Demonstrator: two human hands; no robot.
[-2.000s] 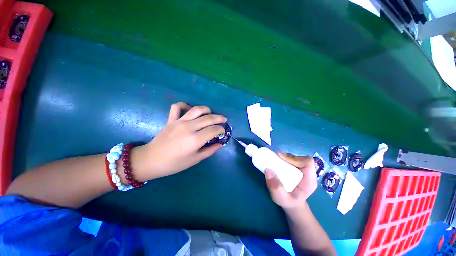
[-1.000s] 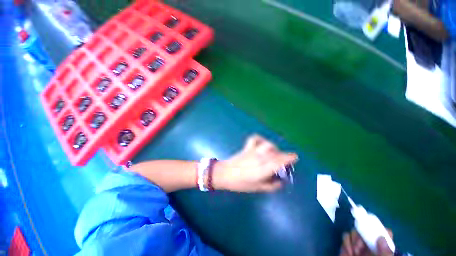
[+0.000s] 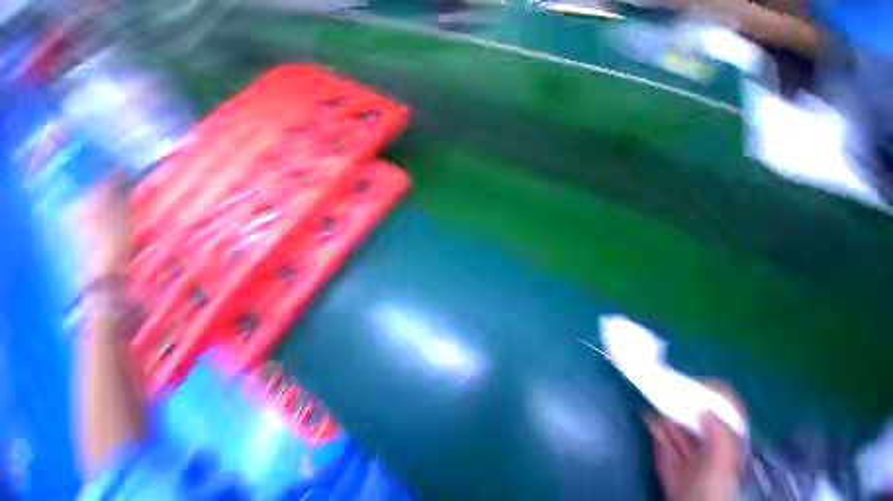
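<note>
The whole view is blurred. My left hand (image 3: pixel 103 225) is at the left edge of the stacked red trays (image 3: pixel 284 186); whether it holds anything is too blurred to tell. Dark round parts sit in many tray pockets. My right hand (image 3: pixel 700 450) holds the white glue bottle (image 3: pixel 676 391) over the bench at the lower right, its thin needle pointing up and left. A white paper piece (image 3: pixel 627 338) lies beside the bottle's tip and partly merges with it in the blur.
Across the green bench (image 3: pixel 587 215), at the upper right, are white sheets (image 3: pixel 803 142), a blurred white and yellow item (image 3: pixel 720 49) and another person's forearm (image 3: pixel 774 24). A shiny clear bundle (image 3: pixel 122 108) is behind the trays at the upper left.
My left hand has moved from the middle of the bench, where it held a round part, to the far left beside the trays. My right hand still holds the bottle, now nearer the paper.
</note>
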